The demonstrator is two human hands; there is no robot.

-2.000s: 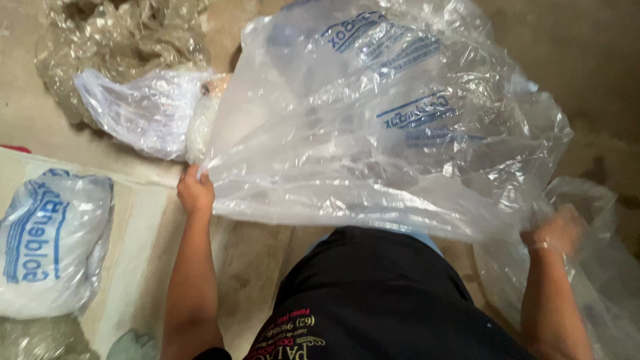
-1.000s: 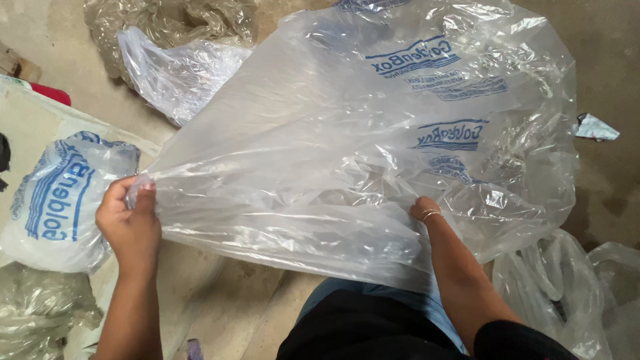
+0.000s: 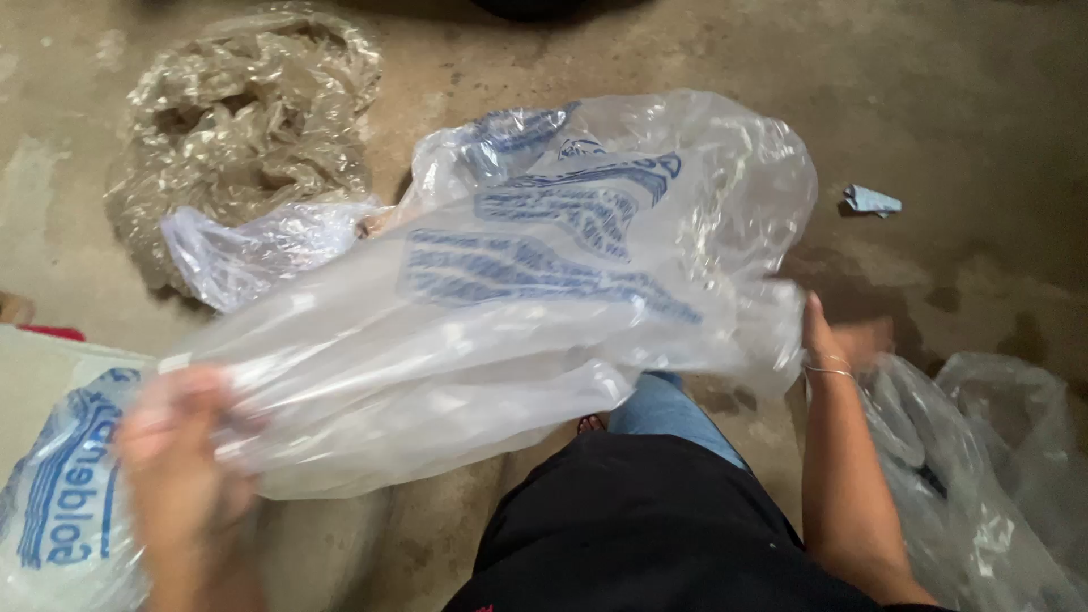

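A large clear plastic bag with blue print (image 3: pixel 510 340) hangs stretched across the middle of the head view. At its gathered left end, my left hand (image 3: pixel 187 450) is closed on the plastic, blurred by motion. My right hand (image 3: pixel 837 336), with a thin bracelet at the wrist, is beside the bag's right edge. It is blurred, its thumb raised and its fingers spread away from the plastic; whether it touches the edge is hard to tell.
Crumpled brownish plastic film (image 3: pixel 255 144) and a whitish plastic bag (image 3: pixel 263 246) lie upper left. A folded printed bag (image 3: pixel 76 493) rests lower left on a pale surface. More clear plastic (image 3: pixel 960 484) lies lower right; a small paper scrap (image 3: pixel 873 201) is on the concrete floor.
My right hand has moved from the middle of the bag out to its right edge. The bag has gone from spread wide to narrower and more folded. My left hand still holds the left end.
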